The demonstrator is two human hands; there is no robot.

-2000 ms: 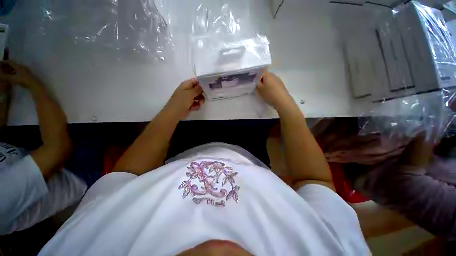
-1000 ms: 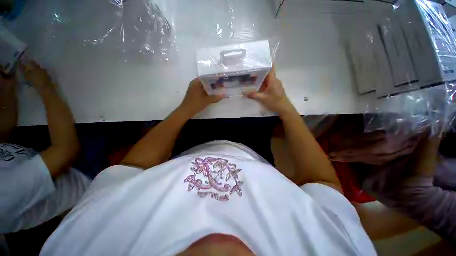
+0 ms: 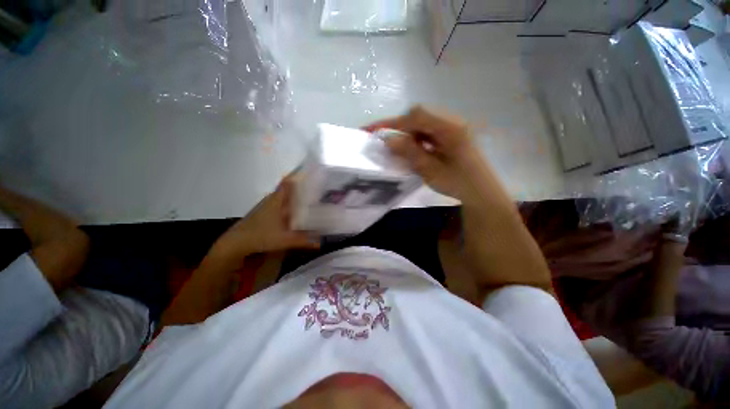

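A white retail box (image 3: pixel 348 188) with a dark and pink picture on one face is held up at the table's front edge, tilted and a little blurred. My left hand (image 3: pixel 272 216) grips its left side, with part of the fingers hidden. My right hand (image 3: pixel 428 148) is at its top right, fingers bent over the end where the hang tab was seen; the tab is now hidden. Whether clear film covers the box cannot be told from this blurred view.
Clear plastic bags (image 3: pixel 208 72) lie at the left. A flat whitish stack of bags (image 3: pixel 364 16) lies at the far side. White boxes (image 3: pixel 496 11) stand at the far right, and film-covered boxes (image 3: pixel 640 104) nearer right. People's arms show at both sides.
The box has come nearer my body and tilted. My right hand has moved from its side to its top. The person's hands at left have left the view.
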